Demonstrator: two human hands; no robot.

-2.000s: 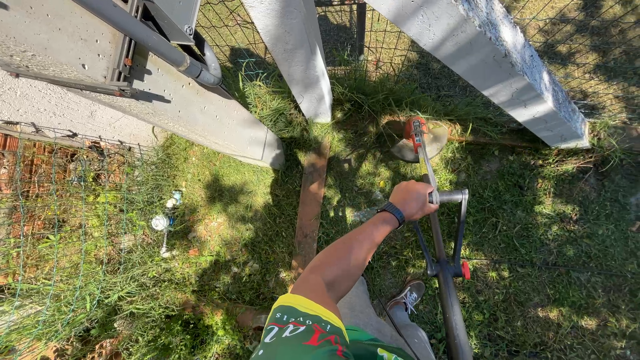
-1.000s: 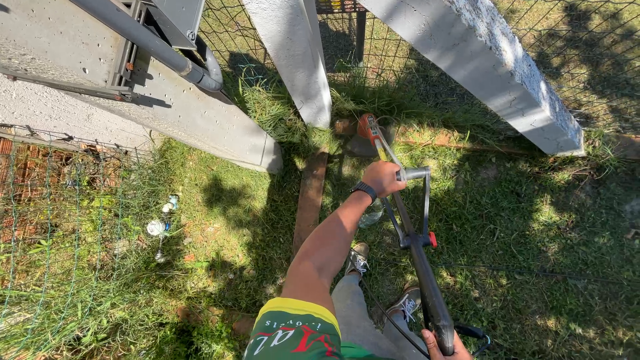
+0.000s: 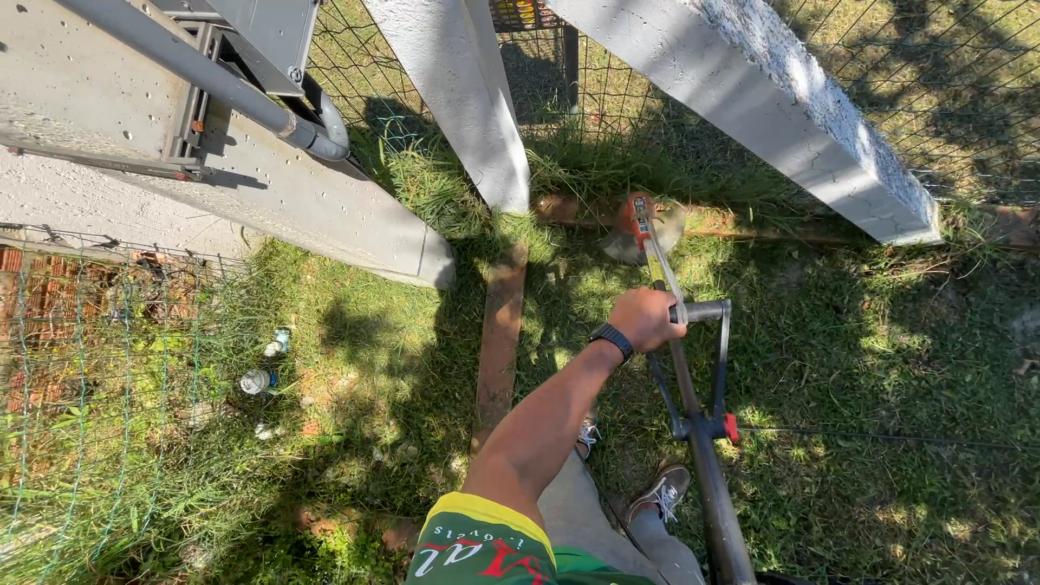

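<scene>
My left hand, with a dark watch at the wrist, is closed around the front loop handle of a string trimmer. The trimmer's dark shaft runs down past my shoes and out at the bottom edge. Its orange head is beside the brick edging near the fence, with a blurred, translucent disc-like shape around it. A red knob sits on the handle's clamp. My right hand is out of view.
Two white concrete posts slant down to the grass by a wire fence. A brick strip crosses the lawn. White pipe fittings stand at the left. A thin dark cable lies across the grass at right.
The trimmer head has swung left and then back to the right along the fence line, my left hand moving with it. My right hand, seen on the shaft one second ago, has left the view.
</scene>
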